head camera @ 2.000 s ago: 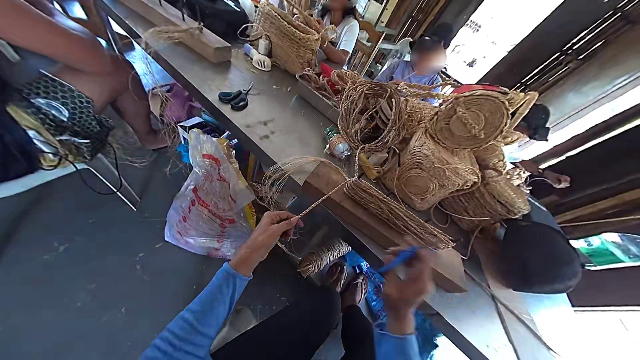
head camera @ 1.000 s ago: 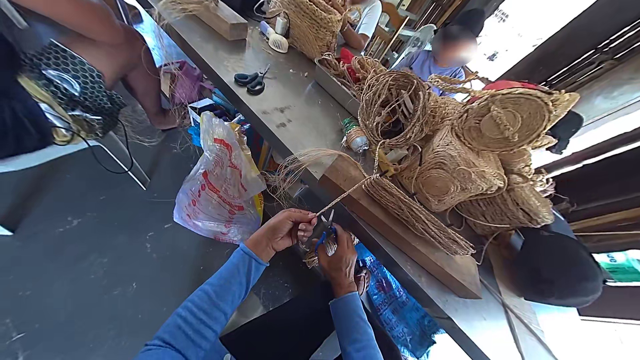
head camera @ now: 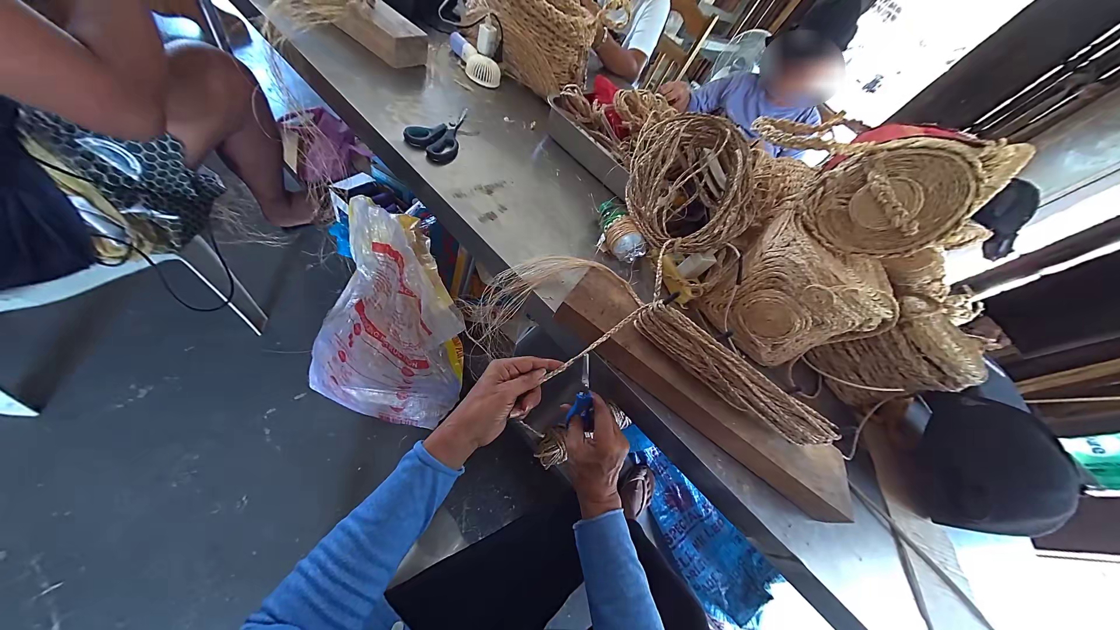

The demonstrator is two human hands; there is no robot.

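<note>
My left hand (head camera: pixel 503 398) pinches a thin twisted fiber cord (head camera: pixel 599 339) that runs taut up to a tied bundle of cord strands (head camera: pixel 735 376) lying on a wooden plank (head camera: pixel 779 464). In my right hand (head camera: pixel 597 451) are blue-handled scissors (head camera: pixel 584 401), their blades pointing up just below the cord. Loose pale fibers (head camera: pixel 534 284) fan over the table edge left of the bundle. Beneath my hands, partly hidden, is a wound bundle of cord (head camera: pixel 553 446).
Woven baskets (head camera: pixel 809 280) and a cord coil (head camera: pixel 687 179) are piled on the metal table (head camera: pixel 481 188). Dark scissors (head camera: pixel 437 140) and a small handheld fan (head camera: pixel 479 66) lie farther up. A plastic bag (head camera: pixel 385 324) hangs beside the table. Other people sit around.
My right hand with the scissors has come in from the right to the cord beside my left hand, then dropped slightly below it. My left hand keeps its pinch on the cord.
</note>
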